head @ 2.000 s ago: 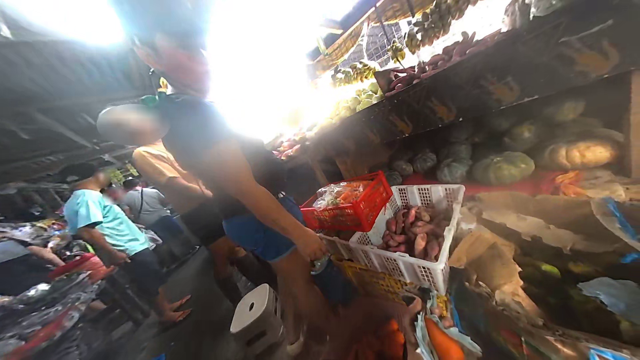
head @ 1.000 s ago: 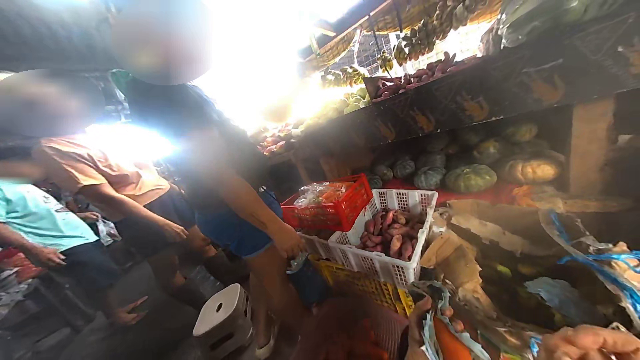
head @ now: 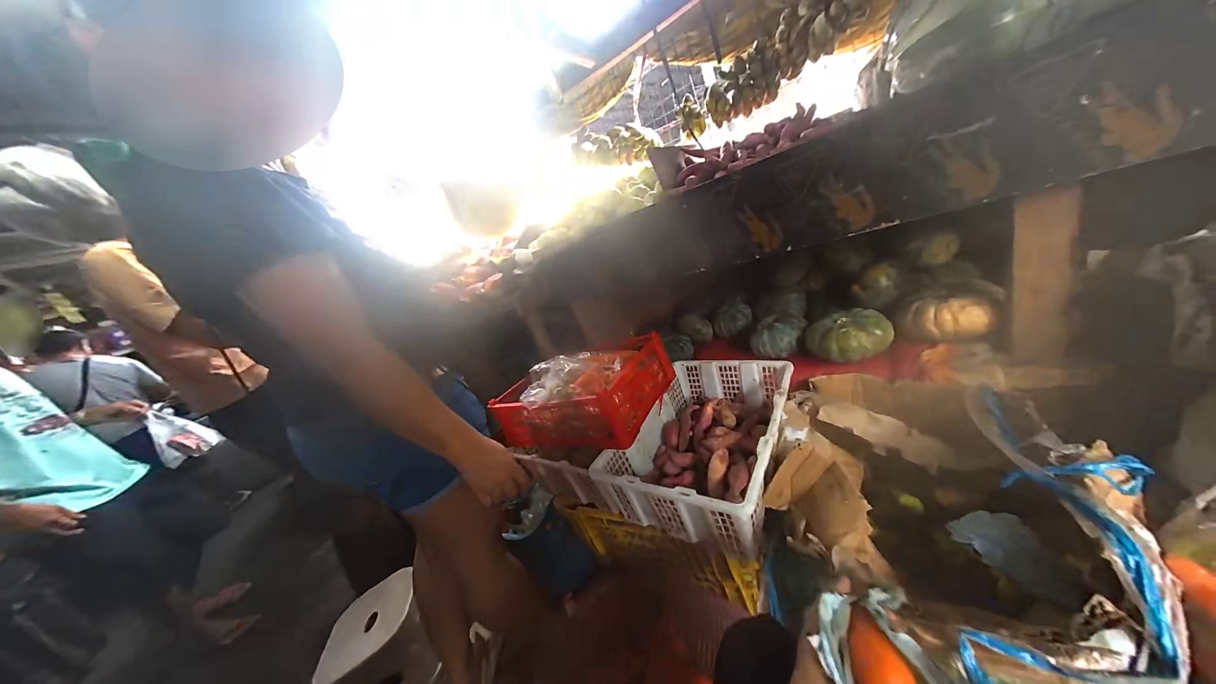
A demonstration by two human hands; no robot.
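Note:
Neither of my hands can be made out. Nearest to me at the bottom are carrots in a clear plastic bag with blue strips, beside a dark rounded thing that I cannot identify. Sweet potatoes lie in a white plastic crate, which rests on a yellow crate. A red plastic crate holding clear bags of produce sits tilted against the white one. Just left of the crates stands a person in a dark shirt and blue shorts, one hand low near a dark bucket-like container.
A white plastic stool stands at the lower left. Squashes lie under a dark stall counter that bears more sweet potatoes. Torn cardboard and open bags are at the right. Other people stand at the left.
A hand at the lower right edge one second ago is out of view. The person in the dark shirt fills more of the left side. My view has shifted.

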